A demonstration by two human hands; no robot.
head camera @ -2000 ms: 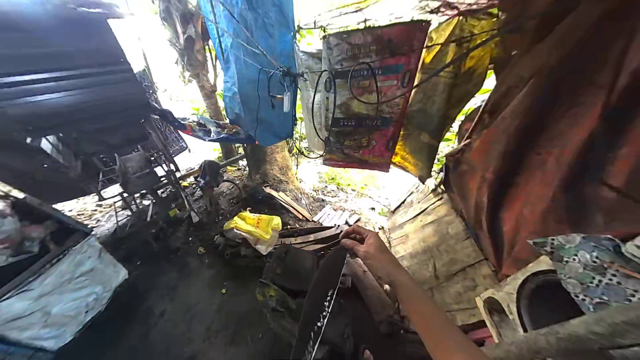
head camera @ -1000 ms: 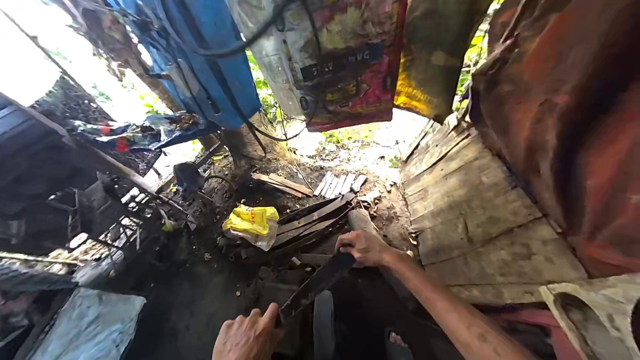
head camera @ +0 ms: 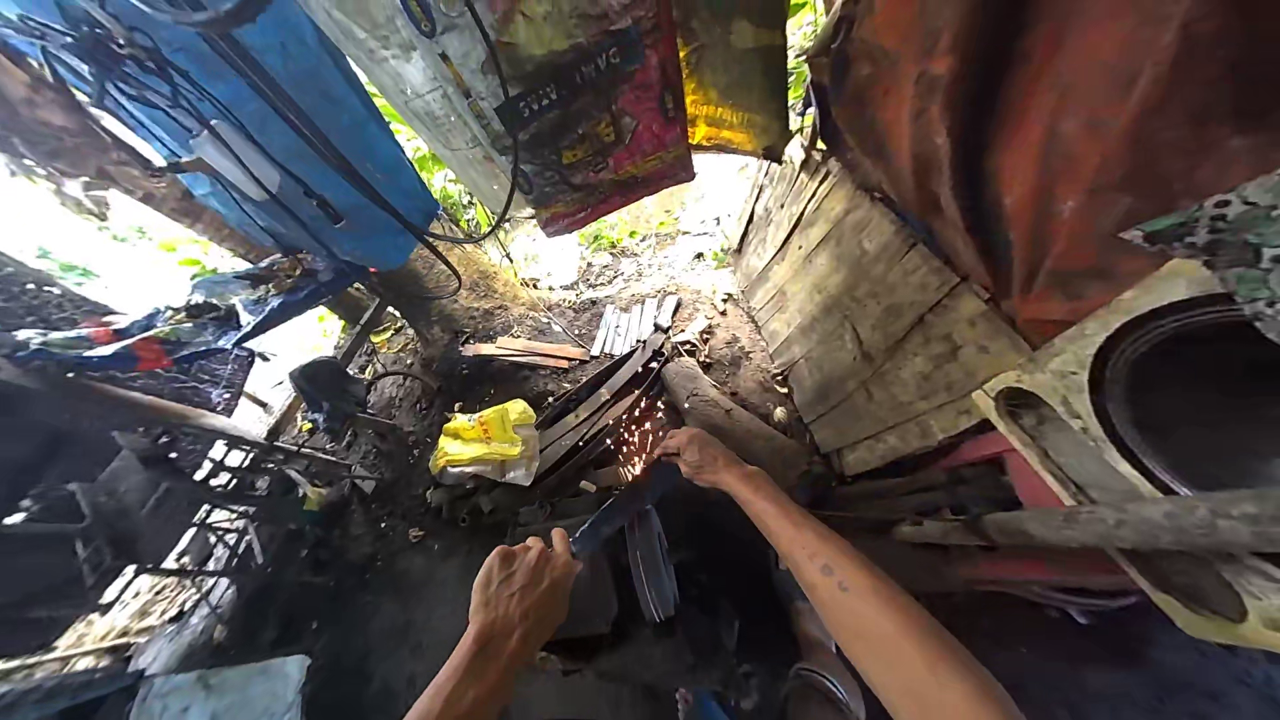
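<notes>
A dark metal blade (head camera: 622, 510) lies slantwise across a grinding wheel (head camera: 650, 565), and orange sparks (head camera: 637, 440) fly up from beyond it. My left hand (head camera: 525, 590) is closed on the blade's lower left end. At its upper right end, my right hand (head camera: 702, 458) grips it between thumb and fingers. The wheel stands upright beneath the blade; its mount is hidden in shadow. Just beyond the hands lies a pile of long flat strips (head camera: 600, 410), with a yellow plastic bag (head camera: 487, 440) to its left.
A log (head camera: 735, 420) and a plank panel (head camera: 880, 310) lie to the right, near a wooden frame with a large round opening (head camera: 1100, 380). Short pale slats (head camera: 630, 325) rest on the ground ahead. Black cables (head camera: 500, 130) hang before a blue tarp (head camera: 330, 120) and printed sacks (head camera: 600, 110).
My left hand, out of view two seconds ago, came in at the blade's lower end. Sparks now fly where none showed before. The view has tilted down.
</notes>
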